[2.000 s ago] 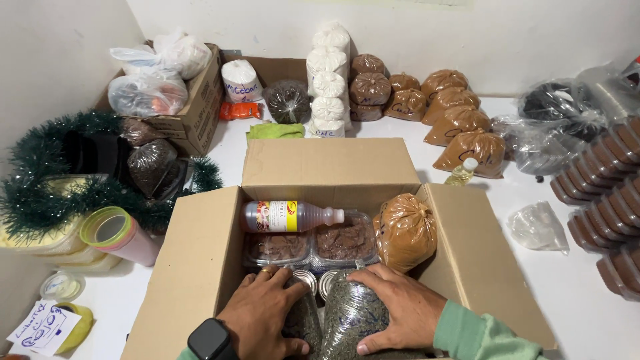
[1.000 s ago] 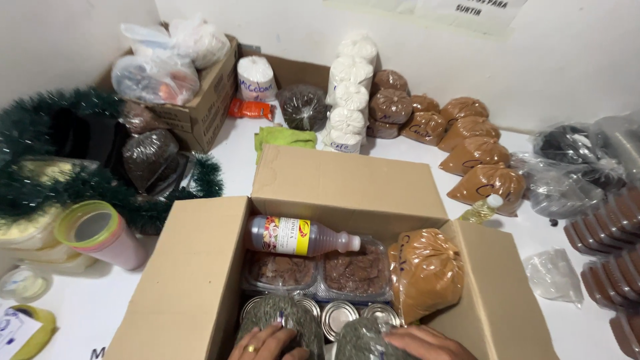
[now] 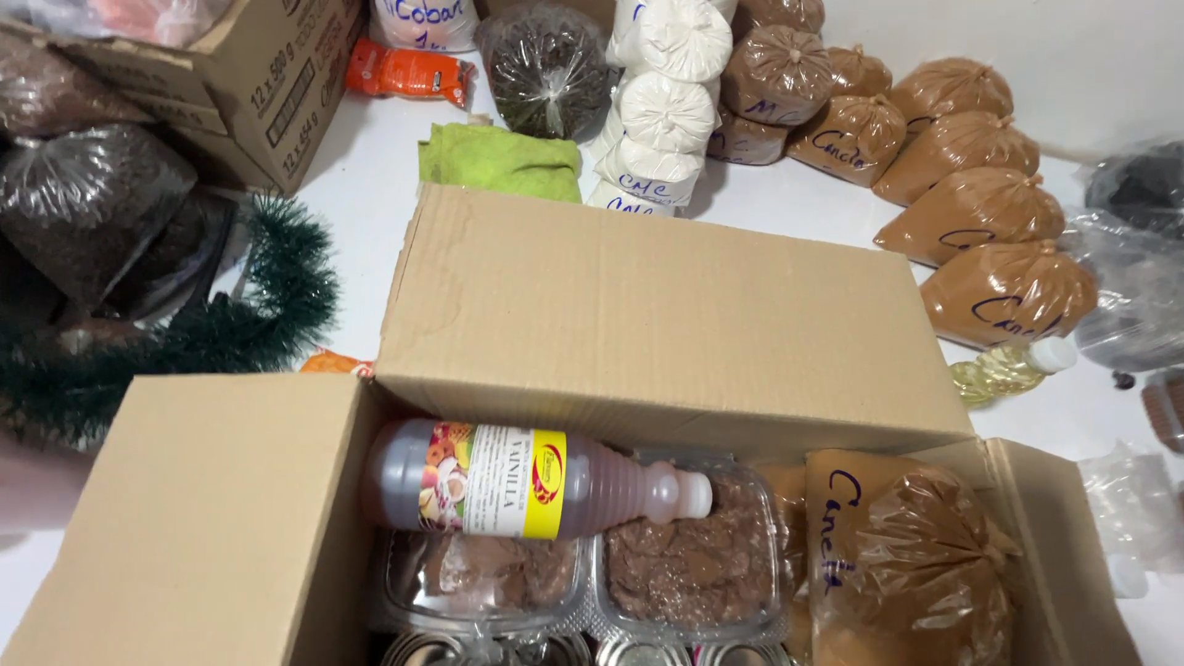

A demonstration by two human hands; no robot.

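Neither of my hands shows in the head view now. An open cardboard box (image 3: 647, 305) fills the lower middle. A plastic bottle of vanilla flavouring (image 3: 481, 479) lies on its side inside, across two clear plastic tubs of dark brown paste (image 3: 689, 573). To their right rests a tied bag of brown powder (image 3: 911, 555) with handwriting on it. The tops of several metal cans (image 3: 643, 649) show at the lower edge, below the tubs. What lies nearer in the box is cut off by the frame.
Behind the box are a folded green cloth (image 3: 499, 162), stacked bags of white powder (image 3: 666, 111) and several bags of brown powder (image 3: 1008, 287). A small bottle of yellow liquid (image 3: 1008, 370) lies by the right flap. Green tinsel (image 3: 287, 268) and a printed carton (image 3: 268, 102) stand left.
Both hands, earlier on the bags of dried herb at the box's near side, have left the view. The view has shifted, and those bags are out of frame.
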